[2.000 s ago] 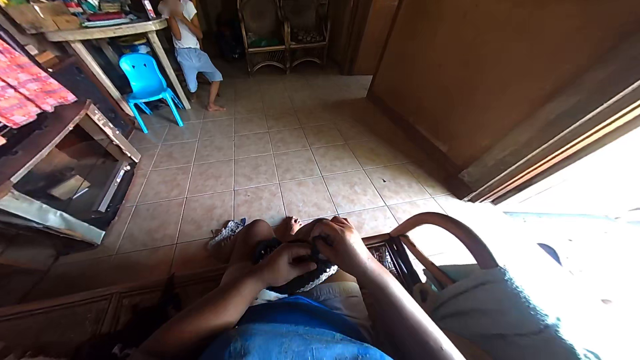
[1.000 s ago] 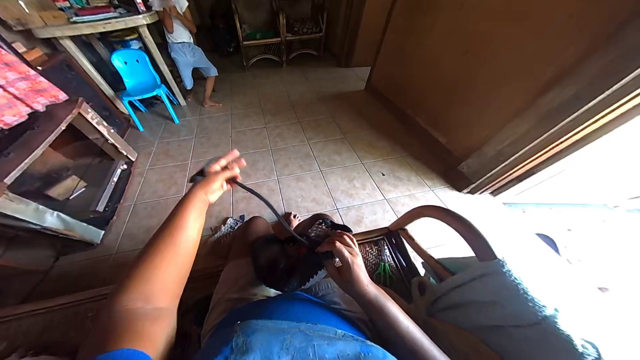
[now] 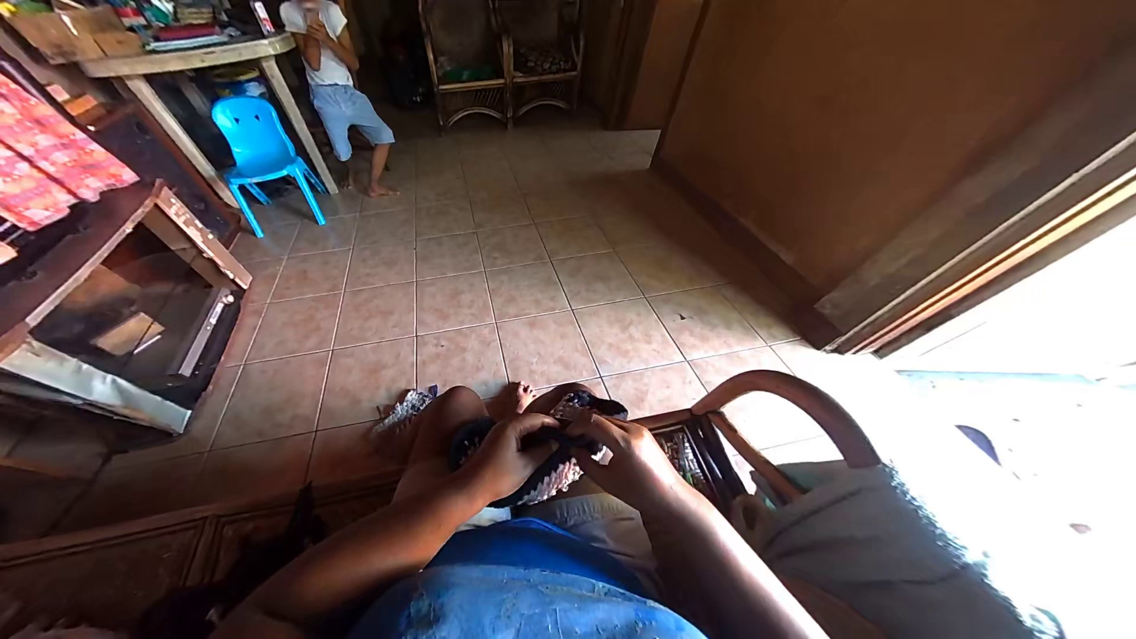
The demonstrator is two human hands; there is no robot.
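A black and white piece of textile work (image 3: pixel 555 475), with a coarse, knotted-looking texture, lies over my lap. My left hand (image 3: pixel 515 457) pinches its dark upper part from the left. Close beside it, my right hand (image 3: pixel 621 448) grips the dark material from the right. The fingertips nearly meet, and what lies between them is too dark to make out in detail. A black and white end of the work (image 3: pixel 590 404) shows just beyond my right hand. Another whitish textured piece (image 3: pixel 406 410) is beside my left knee.
A curved rattan armrest (image 3: pixel 794 395) with a grey towel (image 3: pixel 852 541) stands at my right. Ahead, a person (image 3: pixel 342 89) stands near a blue plastic chair (image 3: pixel 257 146) and a cluttered table (image 3: pixel 191 58). A wooden cabinet (image 3: pixel 133 240) is at left, rattan chairs (image 3: pixel 506 67) at the back.
One second ago my left hand was raised out to the left, drawing a dark strand away from the work. It has come back beside my right hand at the lap.
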